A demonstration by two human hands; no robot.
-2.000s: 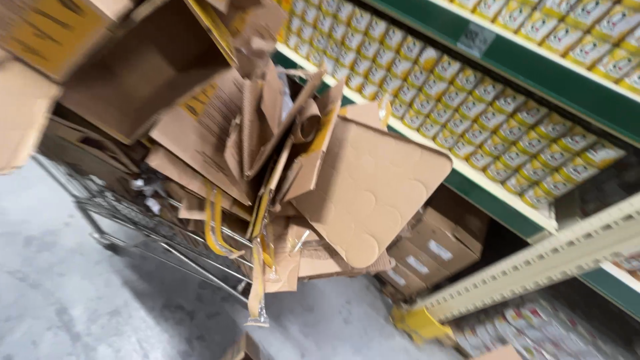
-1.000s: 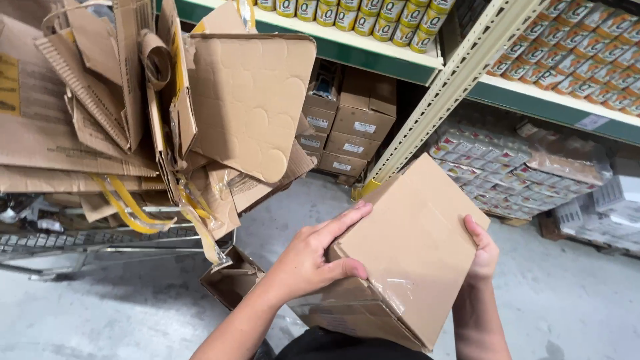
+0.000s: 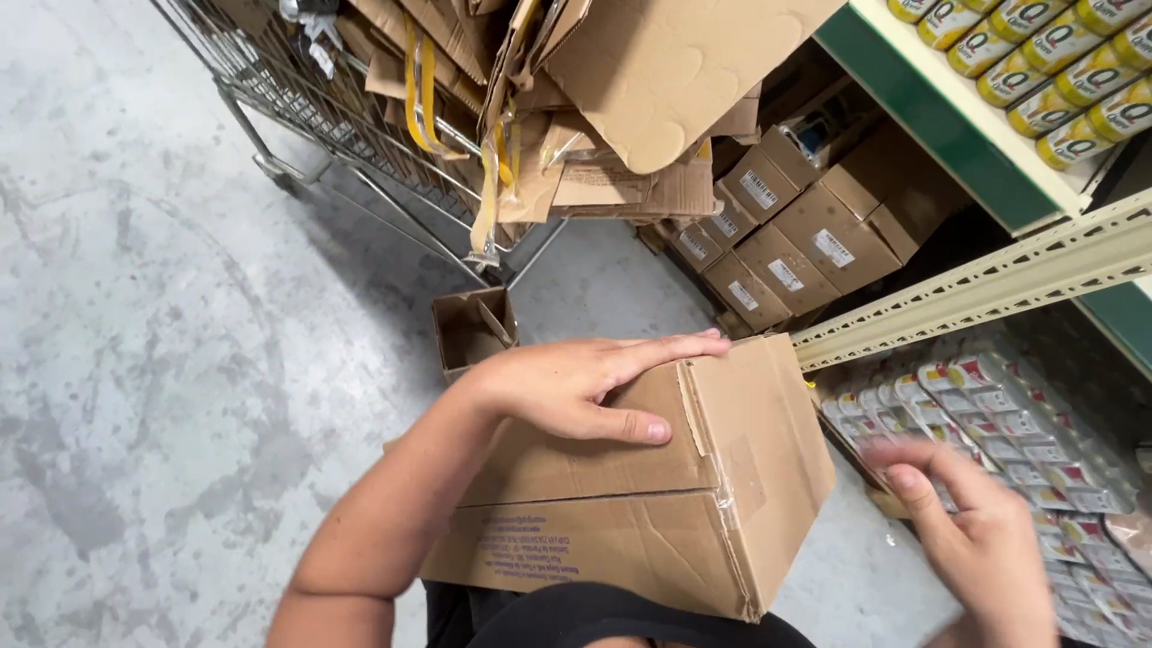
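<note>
A cardboard box (image 3: 612, 540) with printed writing and a taped centre seam is held close against my body. My left hand (image 3: 598, 387) lies on the box's upper face near its edge, thumb spread from the fingers. Off to the right of the box, touching nothing, is my right hand (image 3: 963, 522), slightly blurred, with its fingers apart. A strip of clear tape runs over the box's near right edge. What the box holds is hidden.
A wire cart (image 3: 342, 144) is heaped with flattened cardboard (image 3: 684, 63). A small open carton (image 3: 472, 328) stands on the floor beside it. Labelled boxes (image 3: 787, 261) sit beneath a green-edged shelf (image 3: 954, 135) of yellow cans. Right of a metal upright (image 3: 990, 279) are wrapped cans (image 3: 1017, 432).
The box, held between both hands a second ago, has turned so that its seam and printing show. My right hand has come off it; my left hand stays on it.
</note>
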